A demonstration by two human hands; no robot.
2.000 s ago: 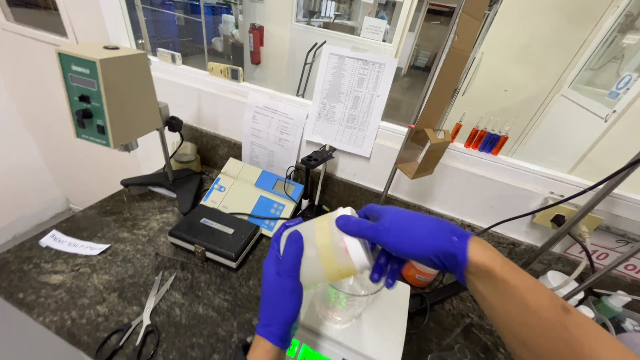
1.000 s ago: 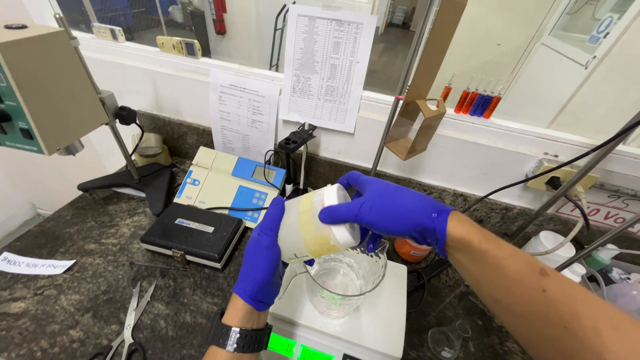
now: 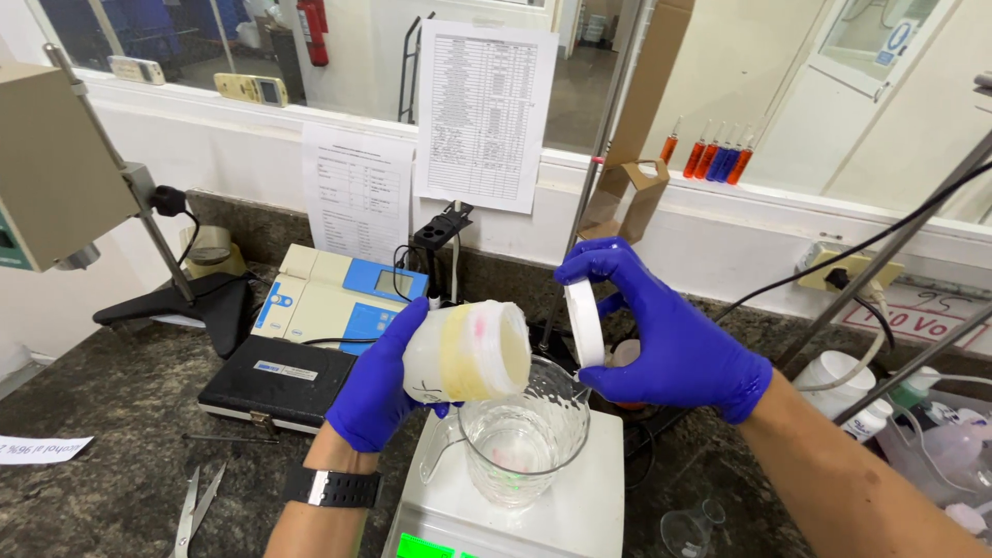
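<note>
My left hand [image 3: 387, 380], in a blue glove, grips a white plastic jar [image 3: 457, 353] with a band of yellowish tape. The jar lies tilted on its side, its uncovered mouth facing right, above the left rim of a clear beaker with a handle [image 3: 527, 442]. My gloved right hand [image 3: 659, 333] holds the round white lid [image 3: 585, 322] on edge between thumb and fingers, just right of the jar and apart from it. The beaker stands on a white digital scale [image 3: 597, 465] with a lit green display.
A black case [image 3: 279, 380] and a benchtop meter [image 3: 333, 294] stand at the left behind scissors [image 3: 198, 511]. A stand with a motor head [image 3: 62, 170] is far left. A small glass flask [image 3: 690, 527] and several bottles [image 3: 837, 380] are at the right.
The lid has come off the jar; one second ago my right hand was on it at the jar's end. My right hand has moved right, away from the jar, with the lid.
</note>
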